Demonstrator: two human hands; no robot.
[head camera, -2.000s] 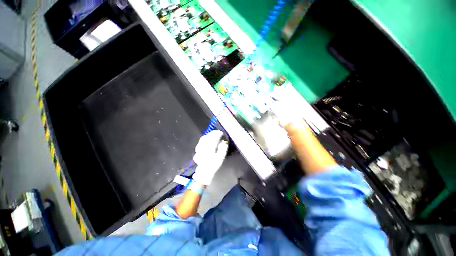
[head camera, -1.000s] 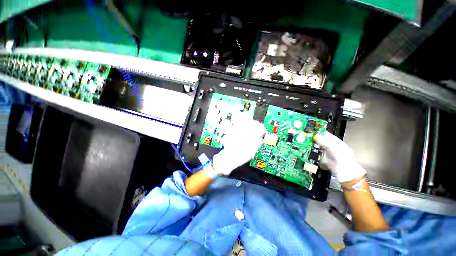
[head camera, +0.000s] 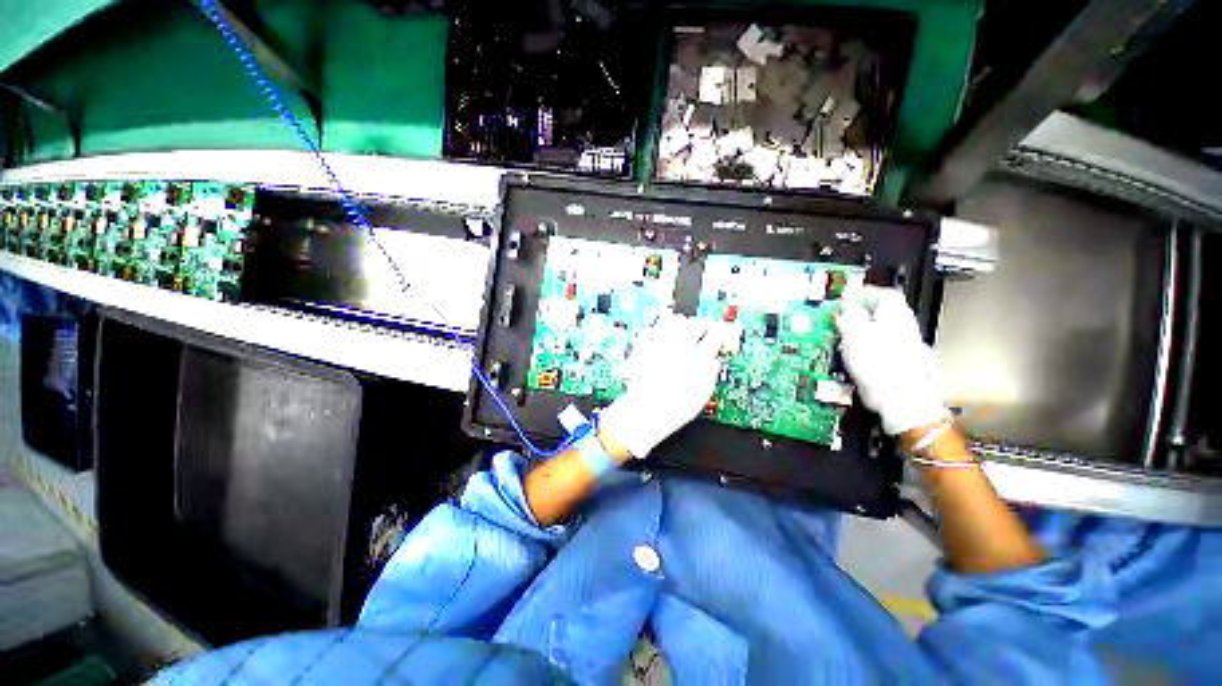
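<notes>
A black carrier fixture (head camera: 590, 426) lies in front of me with two green circuit boards side by side in it. My left hand (head camera: 666, 385), in a white glove with a blue wrist strap (head camera: 590, 448), is over the gap between the boards and covers the inner edge of the left board (head camera: 576, 315). My right hand (head camera: 890, 359), also gloved, is at the right edge of the right board (head camera: 771, 362). Both hands have bent fingers. Whether either holds a small part cannot be told.
Behind the fixture are a tray of pale pieces (head camera: 771, 107) and a tray of dark components (head camera: 543, 94). A row of boards (head camera: 127, 241) lies on the rail at left. A black tote (head camera: 228, 469) stands at lower left. A blue coiled cord (head camera: 322, 161) crosses from above.
My view has turned from the tote and board row to the fixture. In the last second my right hand has shifted slightly up and left; the left stays between the boards.
</notes>
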